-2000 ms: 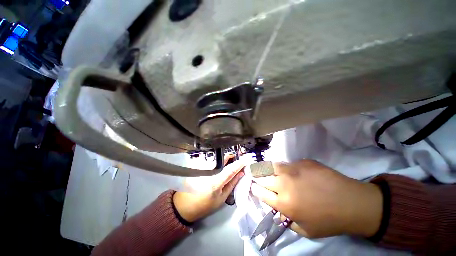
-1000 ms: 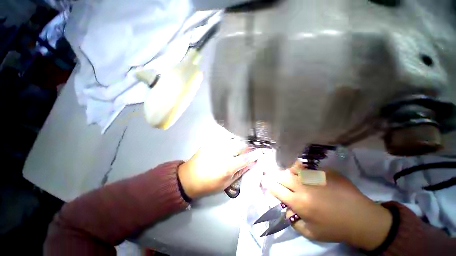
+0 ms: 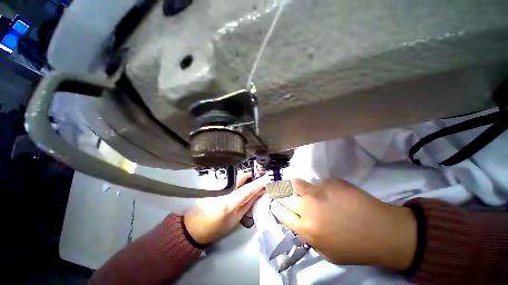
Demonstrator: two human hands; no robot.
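Note:
White fabric (image 3: 384,161) lies right of the needle area and runs under my right hand (image 3: 340,222). That hand is bare, its fingertips on the fabric beside the small tan block (image 3: 279,189). Thread snips (image 3: 289,251) show their pointed blades below the right fingers; their handles are hidden in the palm. My left hand (image 3: 217,216) lies with its fingers together, pressed on the fabric at the glaring needle area. The presser foot and needle are too bright and partly hidden to tell apart.
The cream-grey machine head (image 3: 345,67) fills the top, with a knurled knob (image 3: 217,147) and a curved guard loop (image 3: 42,125) at its left. Black straps (image 3: 462,136) hang at the right. The pale table (image 3: 94,222) has a dark crack-like line. Blue-lit screens show far upper left.
The view swung left over the cut pieces and cream lamp, then back behind the machine head. Both hands stay at the needle area; the snips remain in the right hand.

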